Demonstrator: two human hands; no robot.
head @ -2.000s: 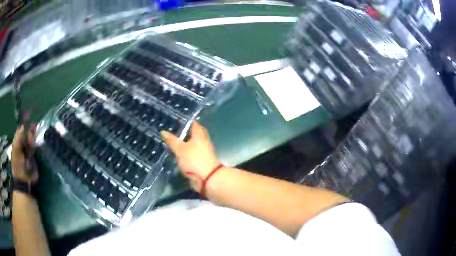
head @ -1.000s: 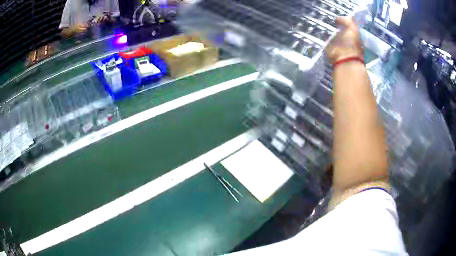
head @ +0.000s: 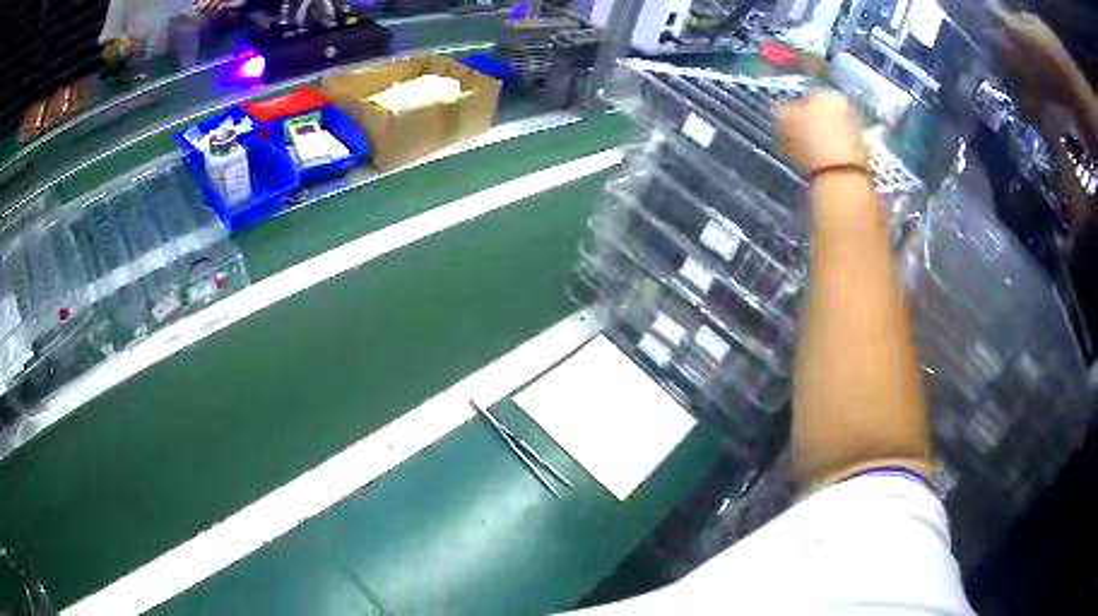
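Observation:
My right hand [head: 820,132], with a red cord at the wrist, is at the top of the tall stack of clear blister trays [head: 710,247] at the right. The stack has small white labels on its side. The fingers are blurred against the top tray, so I cannot tell whether they grip it. My left hand is out of the picture. A white paper sheet [head: 606,415] lies on the green bench at the foot of the stack. Metal tweezers [head: 521,450] lie just left of the sheet.
Across the green belt [head: 349,289] stand blue bins [head: 238,172], a red bin [head: 289,105] and an open cardboard box [head: 421,118]. Clear trays or covers [head: 145,259] are at the far left. Another tall clear pile [head: 1005,349] is at the right. Another person's arm [head: 1054,72] shows at the upper right.
The filled tray was on the bench with both hands at it, then was raised over the stack at the right. It now appears to be on the stack. My left hand has left the picture.

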